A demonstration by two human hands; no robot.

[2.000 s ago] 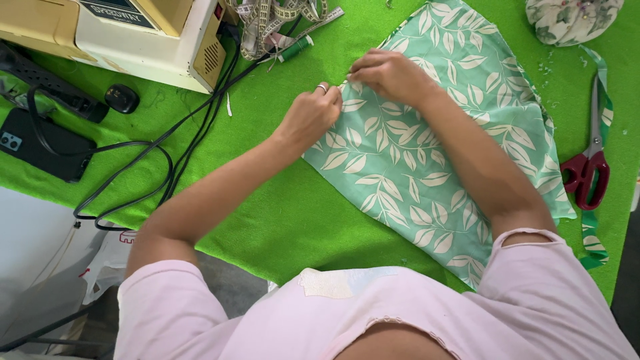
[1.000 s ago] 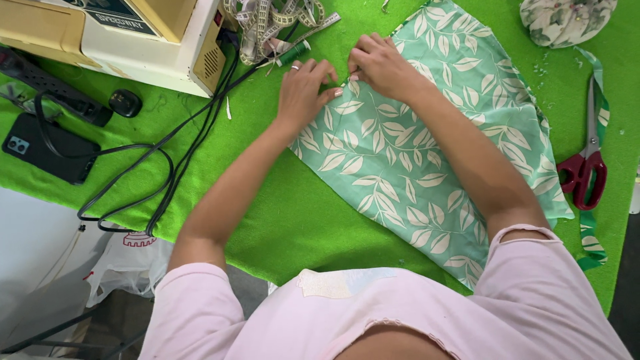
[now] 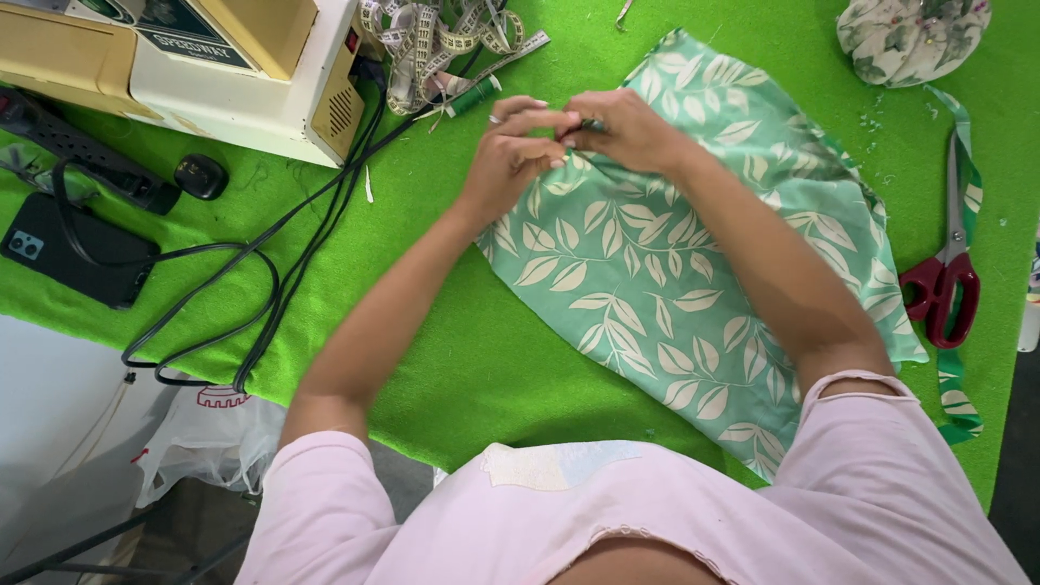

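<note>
A green fabric piece with a cream leaf print (image 3: 650,284) lies across the green-covered table, under my right forearm. At its upper left edge my right hand (image 3: 621,130) pinches a gathered bit of the fabric between thumb and fingers. Close on its left is my left hand (image 3: 520,150), with a ring on one finger; its fingertips meet the same edge, and whether they grip it cannot be told. Red-handled scissors (image 3: 946,284) lie at the right, over a strip of the leaf-print fabric (image 3: 957,394).
A sewing machine (image 3: 236,106) stands at the upper left, beside a tape measure (image 3: 426,49) and a green thread spool (image 3: 474,96). Black cables (image 3: 313,219) run down to the table edge. At the left are a power strip (image 3: 89,154) and a phone (image 3: 77,248); a pincushion (image 3: 914,36) sits upper right.
Both hands stay at the fabric's upper left edge; the fingers have shifted. The left hand's fingers now reach across to the right hand's fingertips, and the edge is bunched there.
</note>
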